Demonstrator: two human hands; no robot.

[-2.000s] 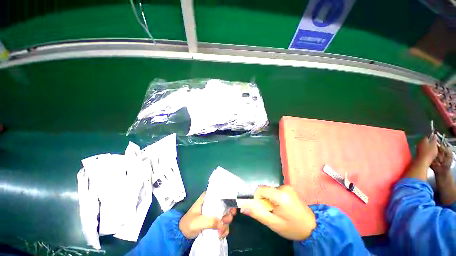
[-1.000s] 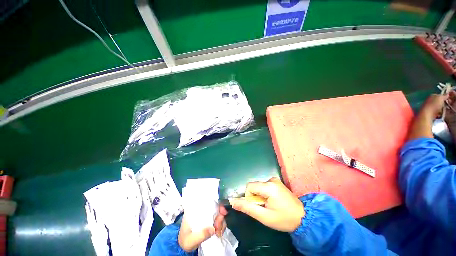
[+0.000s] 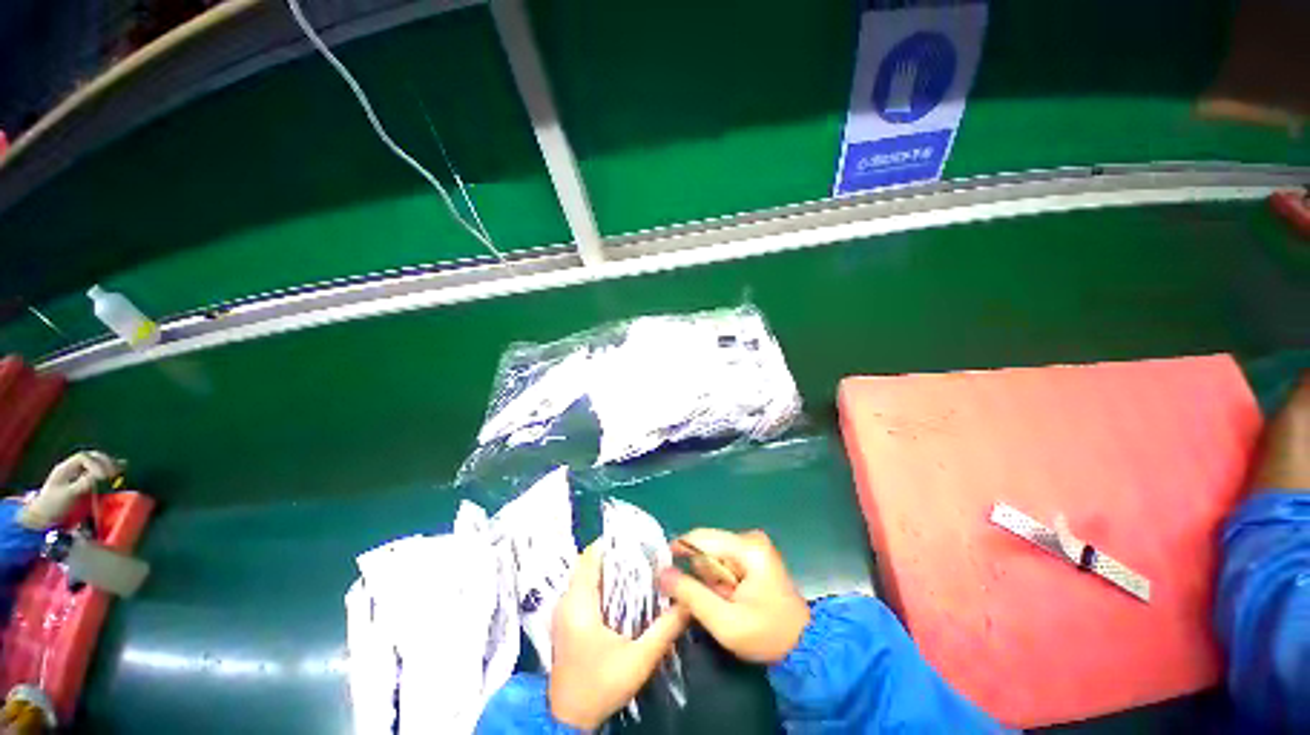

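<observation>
My left hand (image 3: 611, 653) grips a bundle of white strips (image 3: 629, 567), seen edge-on and slightly fanned, low in the centre. My right hand (image 3: 747, 596) is at the bundle's right side, thumb and fingers pinched together near its edge. A small brownish-yellow thing shows at my right fingers; what it is I cannot tell. Spare white sheets (image 3: 431, 618) lie on the green bench left of my hands, with a smaller printed stack (image 3: 539, 553) overlapping beside them. A patterned strip with a small black band (image 3: 1070, 549) lies on the smooth red-orange slab (image 3: 1063, 445).
A clear plastic bag of white strips (image 3: 690, 381) lies at the back centre. A small bottle (image 3: 125, 319) leans at the far left back. A gloved hand (image 3: 69, 488) works over a red tray (image 3: 122, 539) at left. A blue sleeve (image 3: 1267, 574) is at the right edge.
The view has shifted left, bringing the left tray, gloved hand and bottle in. The bundle has turned from flat to edge-on, and my right hand has come against it.
</observation>
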